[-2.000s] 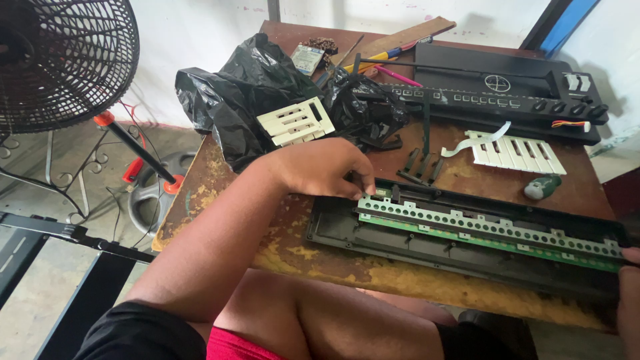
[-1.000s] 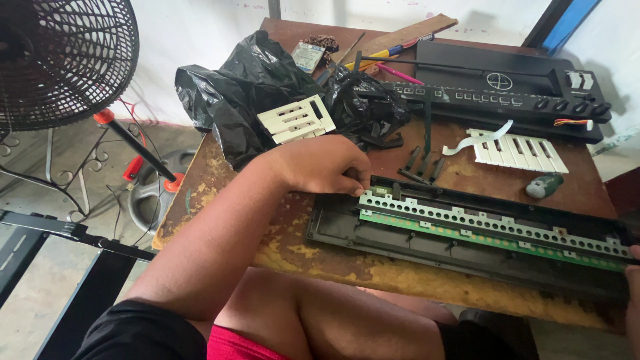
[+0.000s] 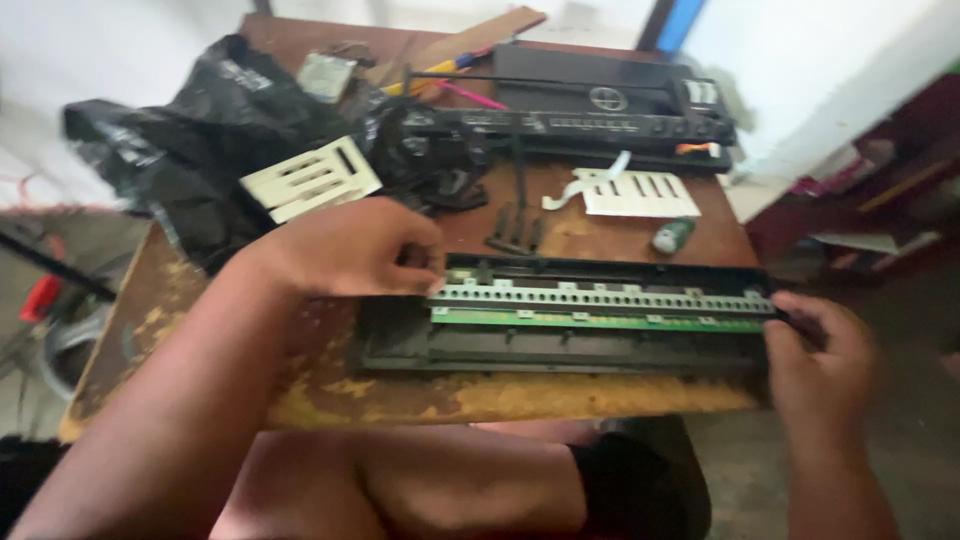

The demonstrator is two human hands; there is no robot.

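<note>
A long metal strip with a row of round holes (image 3: 600,298) lies over a green circuit board (image 3: 487,318), both within a black plastic keyboard casing (image 3: 480,352) near the table's front edge. My left hand (image 3: 360,251) pinches the strip's left end between thumb and fingers. At the other end, my right hand (image 3: 821,360) grips the strip's right end with thumb and fingers, close to the casing's right side. White keyboard key sets lie behind, one (image 3: 637,193) on the table and one (image 3: 311,178) against a black plastic bag (image 3: 225,120).
Another black keyboard housing part (image 3: 585,97) with a loose wire connector stands at the back. Black key pieces (image 3: 516,229) and a small dark green object (image 3: 673,235) lie behind the casing. A wooden strip (image 3: 465,45) and a yellow-handled tool (image 3: 427,73) are farther back. The wooden table (image 3: 525,401) is worn.
The view has shifted to the right, bringing my right hand fully in. Both hands remain at the strip's two ends.
</note>
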